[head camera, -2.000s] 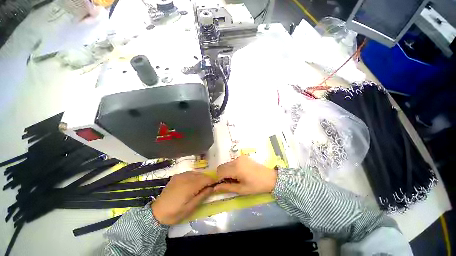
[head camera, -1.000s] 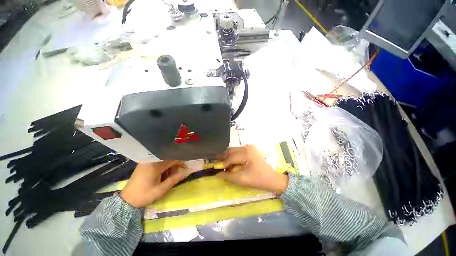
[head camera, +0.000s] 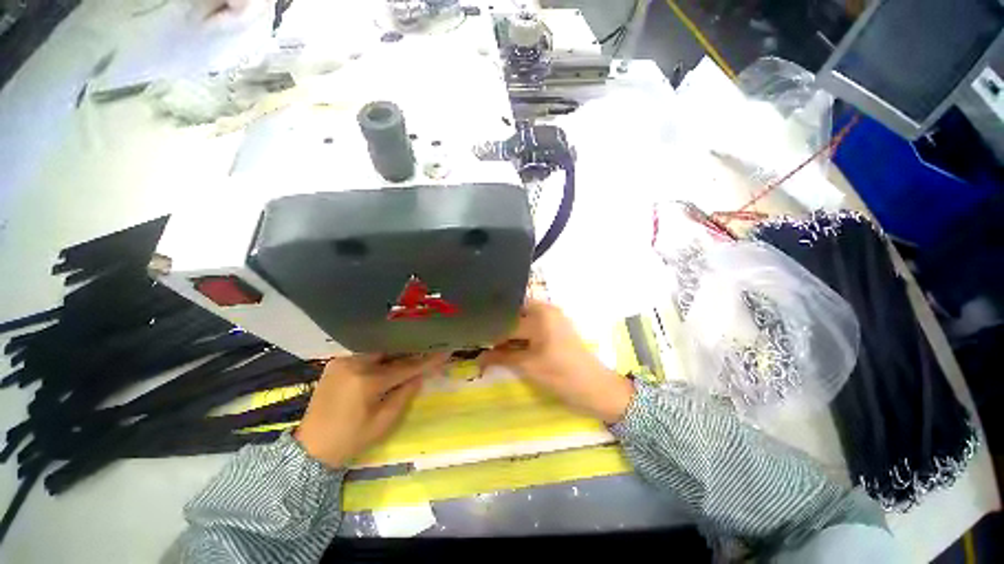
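Note:
The sewing machine (head camera: 402, 270) has a dark grey head cover with a red logo. My left hand (head camera: 355, 405) and my right hand (head camera: 556, 358) meet just under its front edge. Their fingertips are partly hidden by the head. A small dark piece of webbing strap (head camera: 468, 355) shows between the fingertips, with both hands at it. Whether a metal hook is at its end cannot be told. The yellow-taped plate (head camera: 473, 424) lies below my hands.
A loose pile of black straps (head camera: 132, 364) fans out at the left. A clear bag of silver hooks (head camera: 771, 336) lies right of the machine, beside a hook-ended strap bundle (head camera: 881, 353). Red cord (head camera: 771, 190) lies above the bag. A screen (head camera: 919, 55) stands upper right. Black straps lie at the near edge.
My hands have moved from over the yellow plate in to the machine head, and the strap between them is now mostly hidden. The yellow plate is more exposed. The camera view has shifted slightly.

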